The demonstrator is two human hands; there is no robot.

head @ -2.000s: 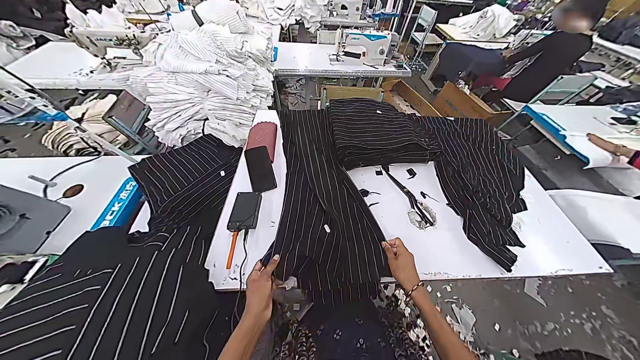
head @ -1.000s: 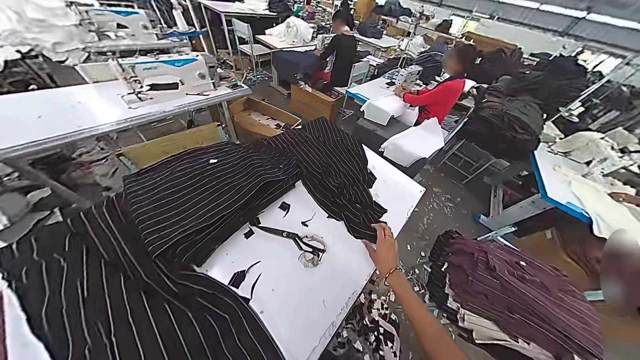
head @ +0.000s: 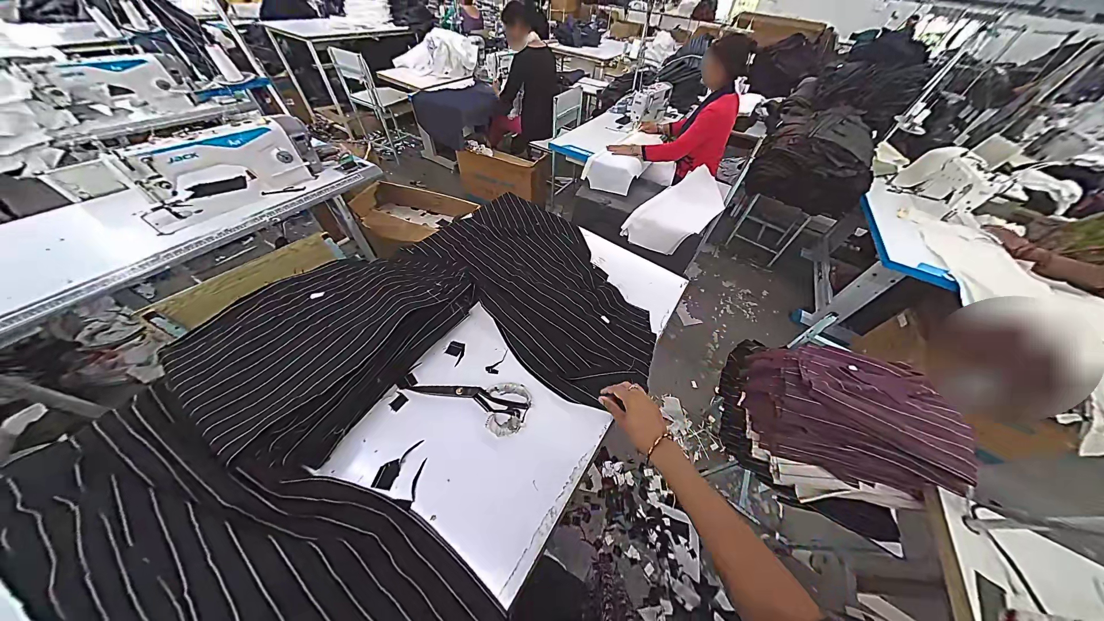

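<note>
Black pinstriped fabric pieces (head: 319,345) lie stacked on a white tabletop (head: 483,509). My right hand (head: 636,416), a bracelet at its wrist, pinches the near corner of the striped pile (head: 561,302) at the table's right edge. Left of that hand rests a pair of fabric shears (head: 466,394), black-bladed, with wrapping around the handles. Small black fabric scraps (head: 388,472) are scattered about the shears. More striped cloth (head: 216,535) spreads across the lower left. My left hand is out of view.
Sewing machines (head: 216,159) stand on a table at the left. Cardboard boxes (head: 500,175) sit beyond the striped cloth. A person in red (head: 703,129) sews further back. A maroon striped fabric stack (head: 854,414) lies to the right, above a floor strewn with scraps.
The view has swung to the right. Two seconds ago both my hands were on a striped piece near the table's front edge; my right hand is now at the pile on the right.
</note>
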